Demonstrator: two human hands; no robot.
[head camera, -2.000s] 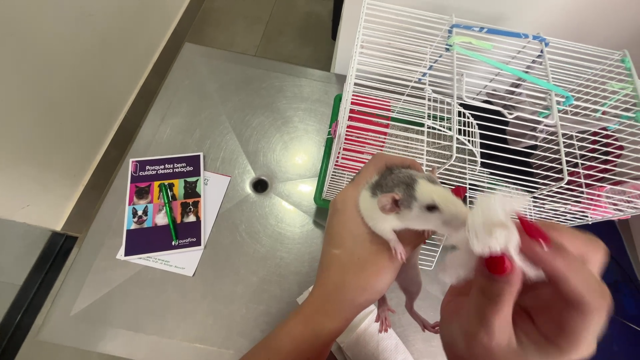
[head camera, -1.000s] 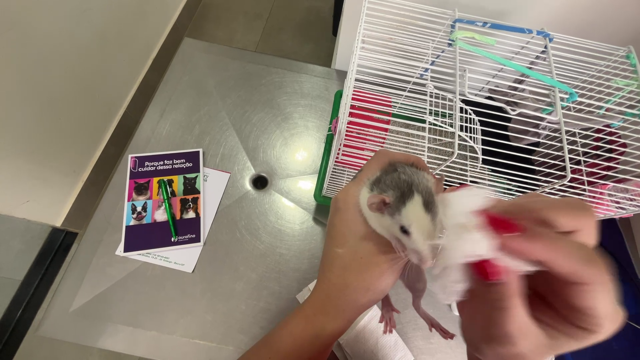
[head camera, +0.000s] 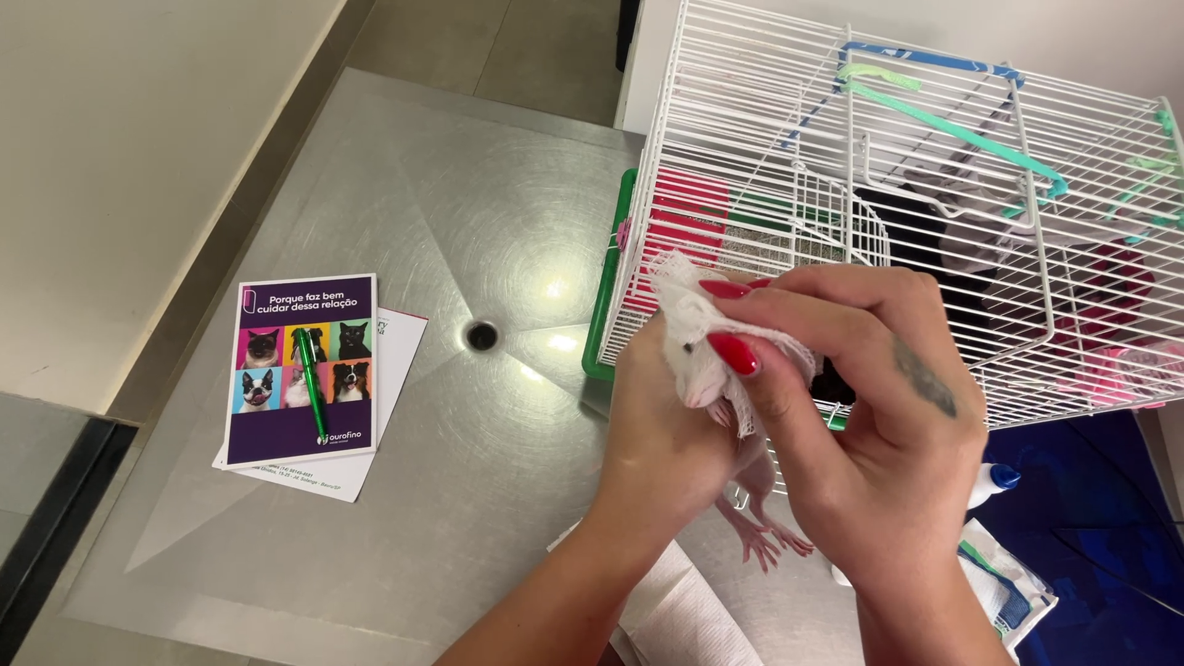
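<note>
My left hand (head camera: 659, 435) is wrapped around a white and grey rat (head camera: 698, 370), whose hind legs and feet hang below the palm. A piece of white gauze (head camera: 683, 282) lies over the top and side of the rat's head; one eye and the nose show. Thumb and fingers of my right hand (head camera: 860, 398) pinch the gauze against the head, red nails visible. Both hands are above a steel table, in front of a white wire cage (head camera: 943, 185) with a green base. The rat's back is hidden by the hands.
A purple booklet (head camera: 301, 435) with animal pictures lies on white paper (head camera: 393, 370) at left, a green pen (head camera: 312, 384) on top. The steel table (head camera: 444, 546) has a drain hole (head camera: 481, 336). Paper towel (head camera: 689, 601), a white bottle with blue cap (head camera: 994, 481) and a packet (head camera: 1008, 583) are nearby.
My right hand has moved left, bringing the gauze from beside the rat's face onto its head. The rat's head, bare on top before, is now partly covered. My left hand still holds the rat.
</note>
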